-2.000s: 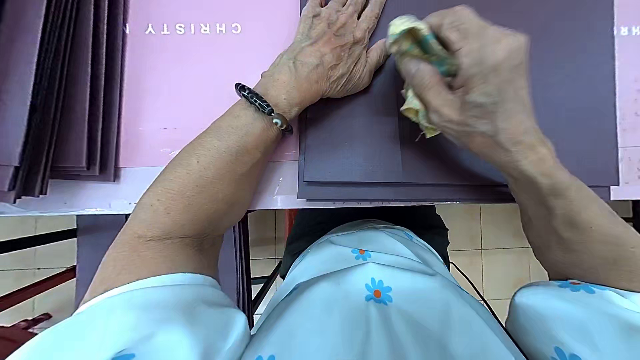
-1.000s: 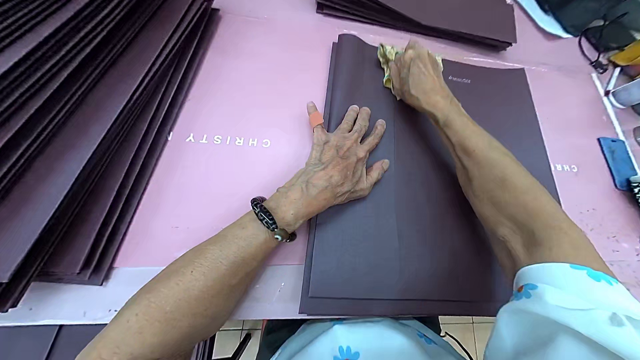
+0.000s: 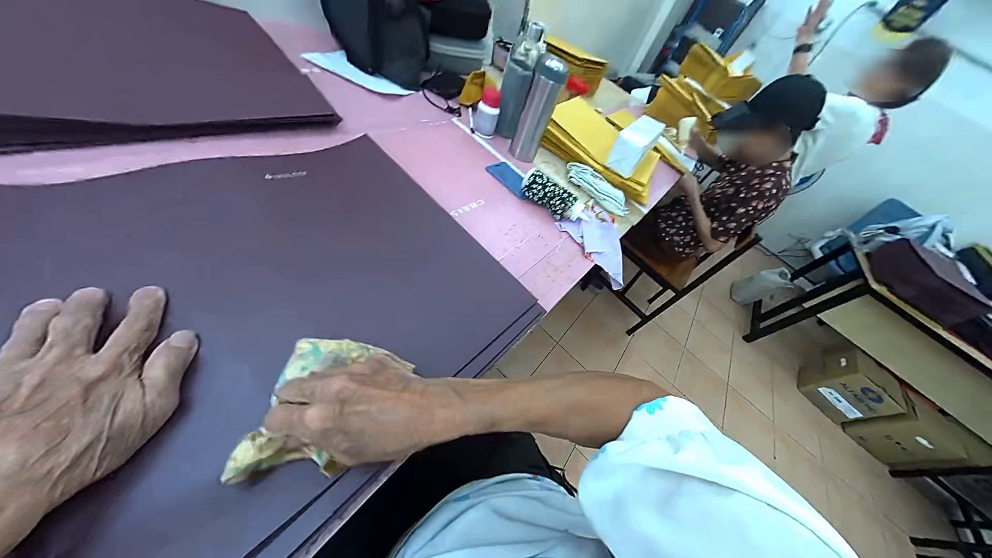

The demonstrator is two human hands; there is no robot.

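Note:
Dark purple sheets [image 3: 325, 248] lie stacked on the pink-covered table, the top one bearing small pale writing near its far edge. My left hand [image 3: 85, 395] rests palm down on the top sheet at the left, fingers spread, holding nothing. To its right, my right hand [image 3: 349, 411] grips a crumpled yellow and green patterned cloth [image 3: 263, 457] and presses it on the sheet near the table's edge. Part of the cloth is hidden under the fingers.
Another dark stack [image 3: 155, 62] lies at the far left. Metal bottles [image 3: 539, 108], a blue phone-like item [image 3: 506, 179] and yellow envelopes [image 3: 593, 139] stand or lie beyond. A seated person [image 3: 728, 186] and a standing person [image 3: 837, 116] are at back right, near a side table [image 3: 891, 287].
The view has swung strongly to the right. My right hand, with the cloth, has moved from the sheet's far edge to its near part.

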